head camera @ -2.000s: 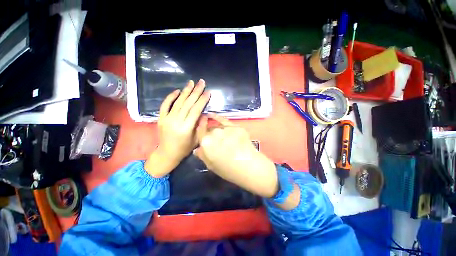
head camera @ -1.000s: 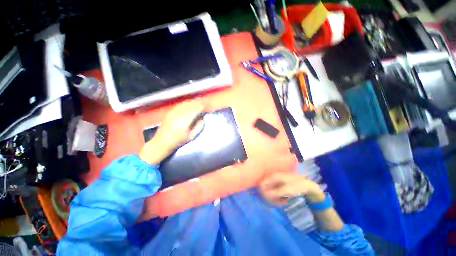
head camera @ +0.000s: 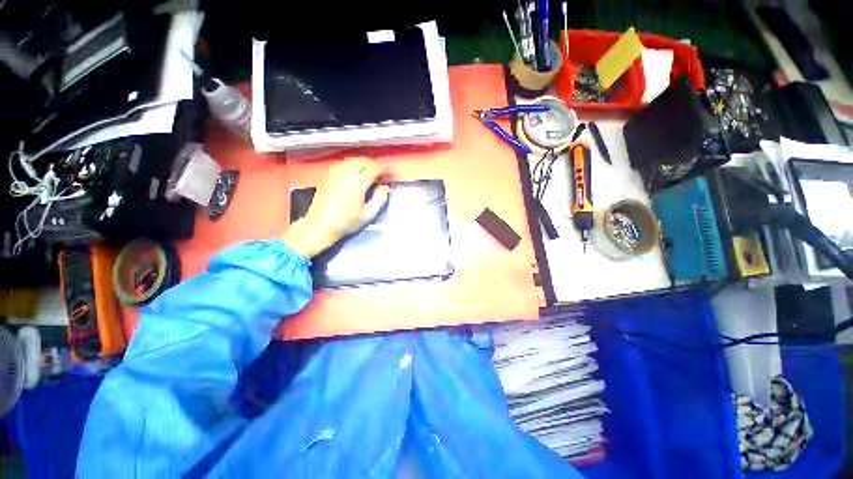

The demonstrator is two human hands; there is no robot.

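Note:
The tablet [head camera: 402, 239] lies flat on the red-orange mat [head camera: 491, 290], its face bright with glare. My left hand [head camera: 341, 206] lies over its upper left part, fingers bent near the top edge. Whether they grip the edge cannot be told. My right hand is out of the picture. A small black rectangular piece [head camera: 498, 227] lies on the mat to the right of the tablet, touched by no hand.
A large black panel with white border [head camera: 351, 84] lies at the mat's top. On the right are blue-handled cutters [head camera: 510, 131], a tape roll [head camera: 547, 124], an orange screwdriver [head camera: 582, 182], a screw tub [head camera: 627, 229] and a red tray [head camera: 673, 45]. A bottle [head camera: 227, 105] stands upper left.
My right hand has left the tablet and gone out of view at the lower right. My left hand has come off the large panel onto the tablet. The camera view has shifted.

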